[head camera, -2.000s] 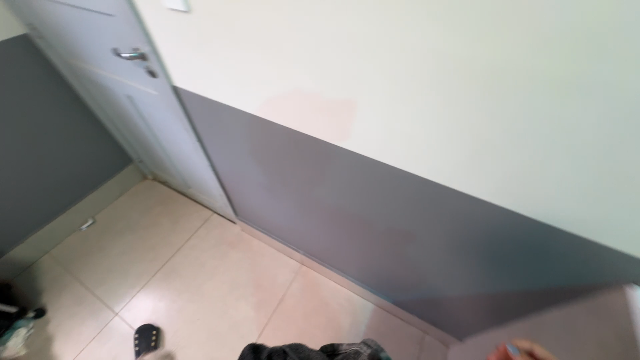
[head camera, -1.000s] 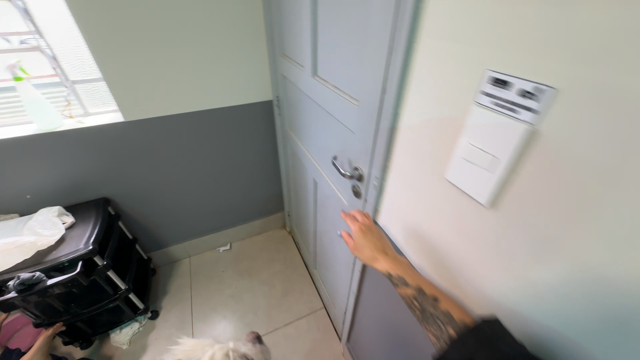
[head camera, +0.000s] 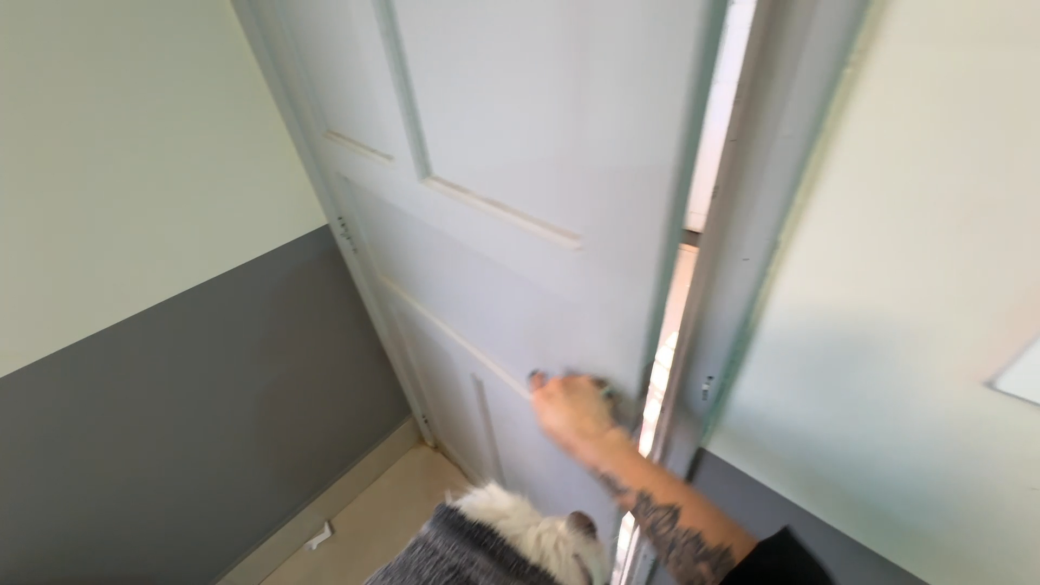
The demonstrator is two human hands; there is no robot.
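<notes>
My right hand (head camera: 575, 410), on a tattooed forearm with a black sleeve, is closed around the metal lever handle (head camera: 536, 376) of a pale grey panelled door (head camera: 536, 292); the hand hides most of the handle. The door stands slightly ajar, with a bright narrow gap between its edge and the door frame (head camera: 731, 268). Below my hand, at the bottom of the view, is a white furry dog (head camera: 528, 528) with a dark grey fleecy cloth (head camera: 463, 552) against it. What holds the dog is hidden. My left hand is out of view.
A wall with a dark grey lower part (head camera: 284, 406) meets the hinge side of the door. A small white object (head camera: 320, 535) lies on the tiled floor (head camera: 382, 504) by the baseboard. At the right edge is part of a white wall plate (head camera: 1024, 370).
My right hand, reaching below the handle a second ago, has taken hold of it. The door was shut and now stands ajar. The view has moved closer to the door.
</notes>
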